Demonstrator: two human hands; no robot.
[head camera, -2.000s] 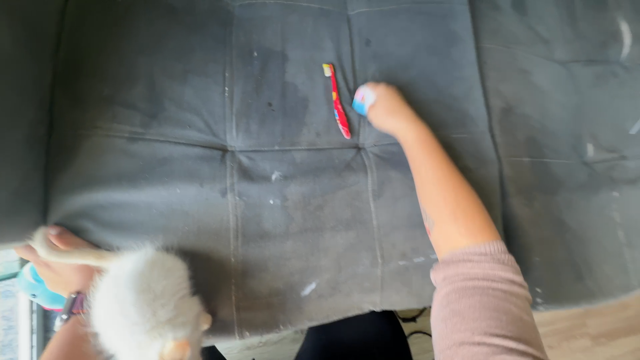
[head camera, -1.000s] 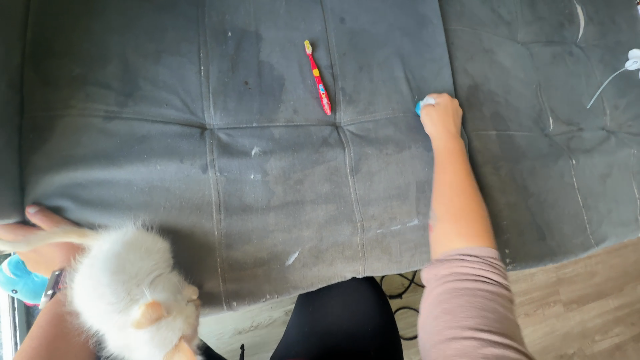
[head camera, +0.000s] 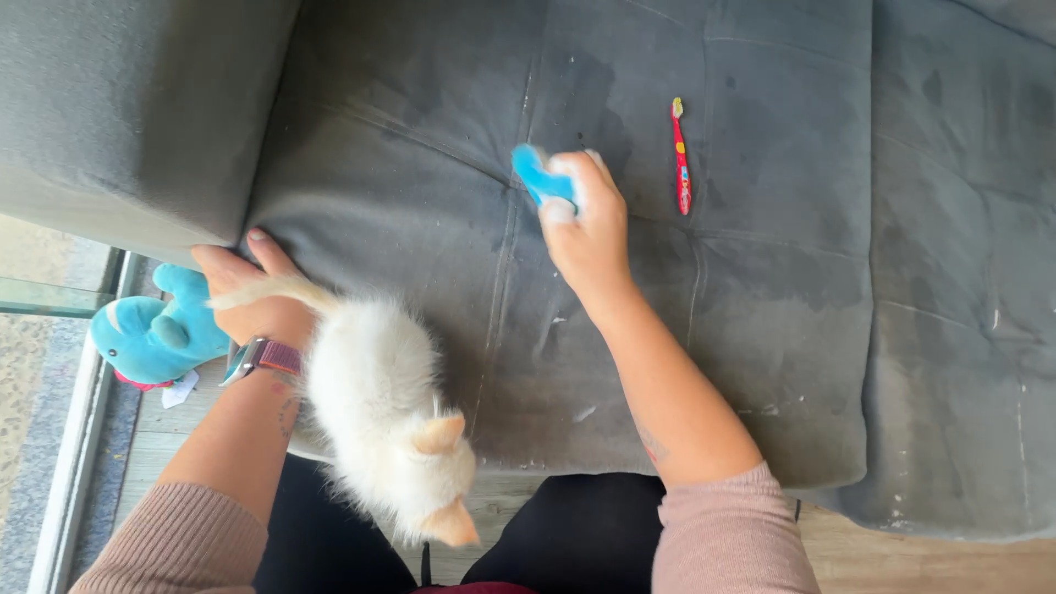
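Observation:
My right hand (head camera: 590, 219) is closed around a blue and white object (head camera: 540, 175), blurred and partly hidden by my fingers, over the middle of the grey upholstered sofa seat (head camera: 610, 346). To the right of it a red toothbrush (head camera: 681, 161) with yellowish bristles lies on the seat. My left hand (head camera: 260, 301), with a watch at the wrist, rests with fingers spread at the seat's left edge by the armrest, holding nothing that I can see. A white kitten (head camera: 379, 396) with pale orange ears stands beside my left forearm, its tail across that hand.
A blue plush toy (head camera: 165, 326) lies on the floor left of my left hand, beside a sliding door track (head camera: 82, 437). The grey armrest (head camera: 140, 107) rises at the upper left. Another sofa section (head camera: 965, 330) adjoins on the right. Pale marks and darker patches dot the fabric.
My right hand has moved left across the seat with the blue and white object, from right of the toothbrush to left of it. The view has shifted left.

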